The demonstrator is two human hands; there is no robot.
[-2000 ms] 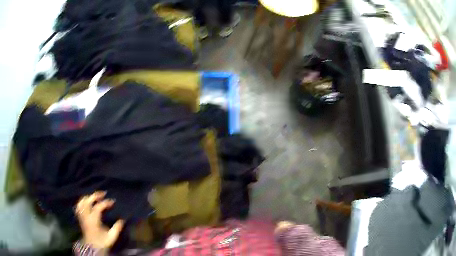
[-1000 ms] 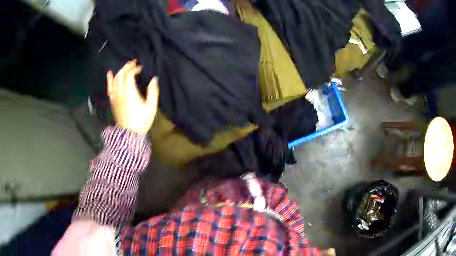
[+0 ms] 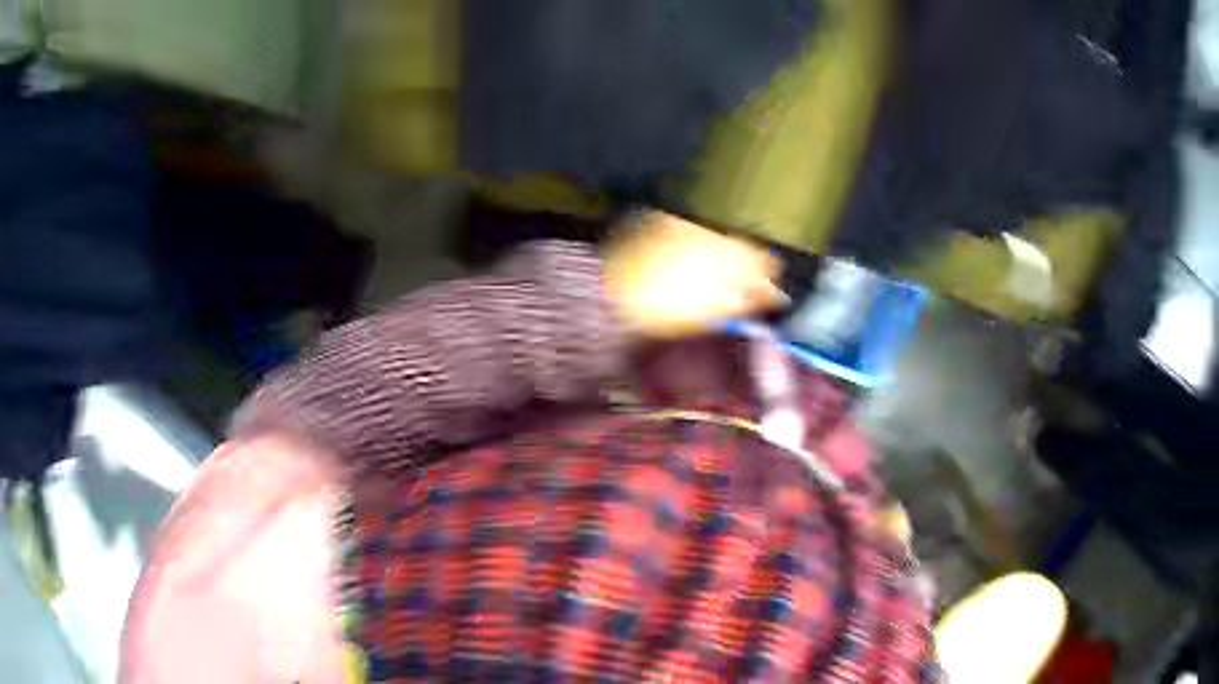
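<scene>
My left hand (image 3: 689, 274) is blurred at the upper middle, in front of my chest, beyond the striped sleeve. Its fingers and anything in them cannot be made out. My right hand is not clearly in view; only a small blurred skin-toned patch shows at the right edge of my checked garment. Black garment pieces (image 3: 588, 94) lie over olive fabric pieces (image 3: 802, 127) beyond my left hand, with another black pile (image 3: 996, 120) to the right.
A blue crate (image 3: 889, 327) with pale contents stands on the grey floor (image 3: 956, 401) right of my left hand. A round pale stool seat (image 3: 1005, 625) is at the lower right. Dark fabric (image 3: 80, 254) is at the left. White material (image 3: 1183, 334) shows at the right edge.
My left hand has moved off the black pieces, right and in towards my chest. The view has swung, and the stool seat now shows lower and further left.
</scene>
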